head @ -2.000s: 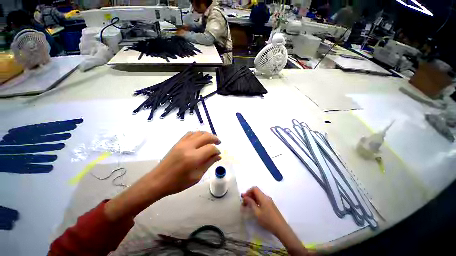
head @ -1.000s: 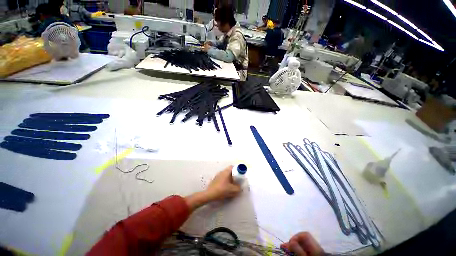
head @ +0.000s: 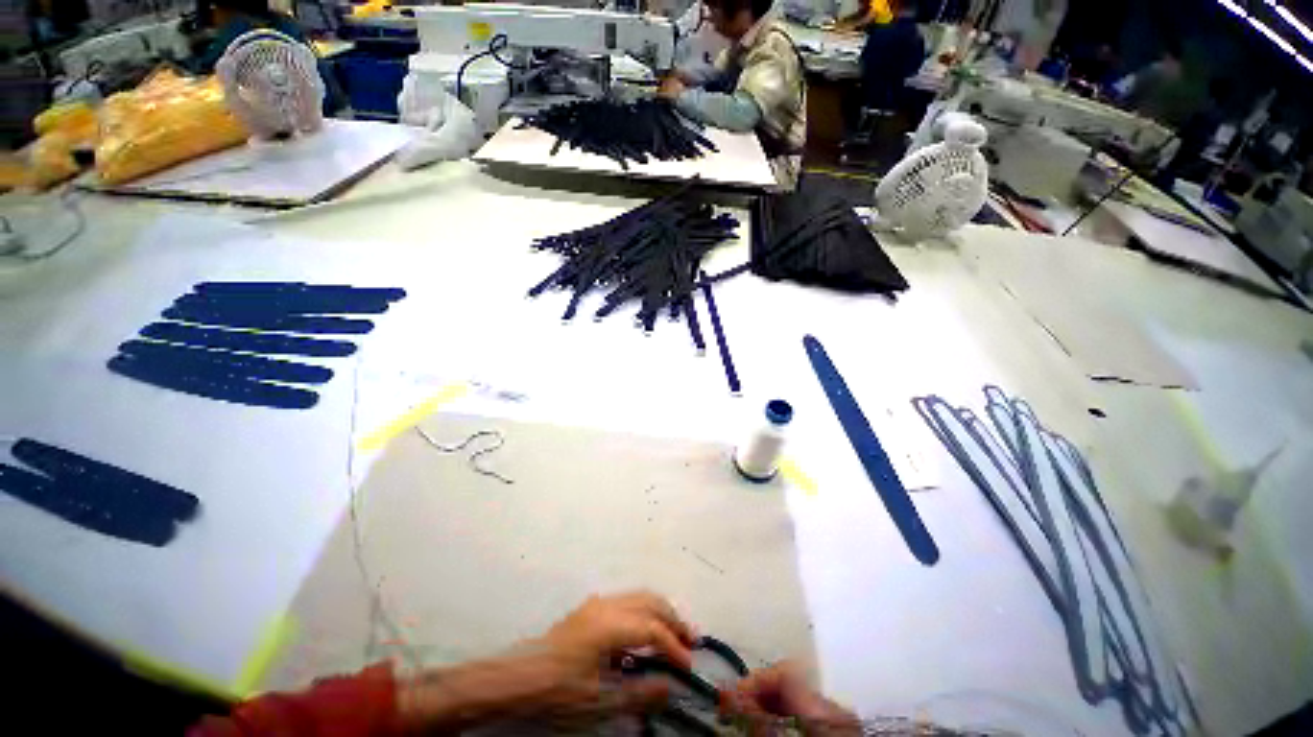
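My left hand (head: 619,636), in a red sleeve, is at the bottom centre with its fingers at the dark handles of the scissors (head: 720,657). Blur hides whether it grips them. My right hand (head: 789,700) is low beside the handles, fingers bent and partly cut off by the lower edge; its hold is unclear. The scissors' blades cannot be made out. The white thread cone (head: 762,444) with a blue top stands upright at the beige board's (head: 576,540) upper right. A fine thread (head: 357,504) runs down the board's left side.
Navy strap pieces (head: 259,343) lie at left, with more (head: 101,493) below. One strap (head: 870,449) lies right of the cone, then grey-blue looped strips (head: 1058,533). Dark straps (head: 641,259) are heaped beyond. A wavy cord (head: 468,449) lies near yellow tape. Behind are white fans (head: 933,184) and a person (head: 756,87).
My left hand has let go of the cone and moved down to the scissors. The cone stands alone. My right hand is now closer to my left. The view has shifted left.
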